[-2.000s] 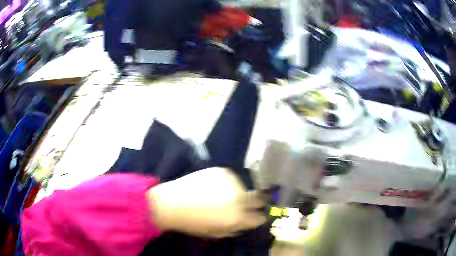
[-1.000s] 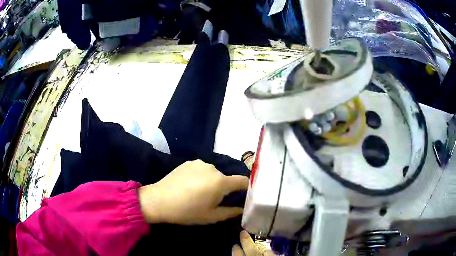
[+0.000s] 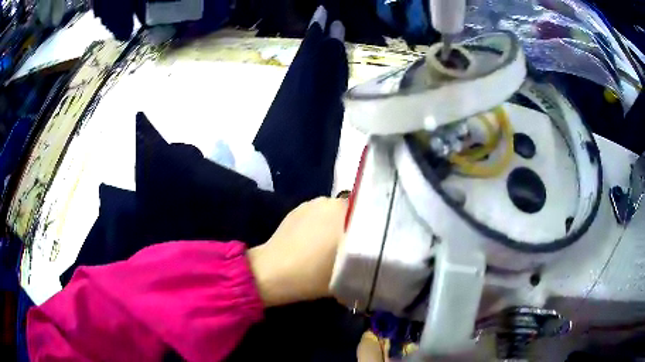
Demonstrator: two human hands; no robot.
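Observation:
Dark cloth (image 3: 212, 201) lies on the white sewing table, with a pointed corner at the left and a long strip running up to the far edge. A white rounded piece (image 3: 249, 162) shows between its folds. My left hand (image 3: 300, 247), in a pink sleeve, lies on the cloth; its fingers are hidden behind the sewing machine head (image 3: 378, 240). My right hand (image 3: 371, 348) shows only as a fingertip at the bottom edge, below the machine head. The needle area is hidden, and I cannot tell whether either hand grips the cloth.
The machine's white top ring (image 3: 594, 184) with a yellow coil stands at the right, under a pale vertical rod (image 3: 447, 15). Clear crumpled plastic (image 3: 566, 42) lies behind the machine. Dark pieces with a white strip (image 3: 175, 10) are beyond the table's worn far edge.
My left hand has moved right and forward, its fingers now behind the machine head. The cloth has shifted right with it, and more of the white piece shows. Less of my right hand shows.

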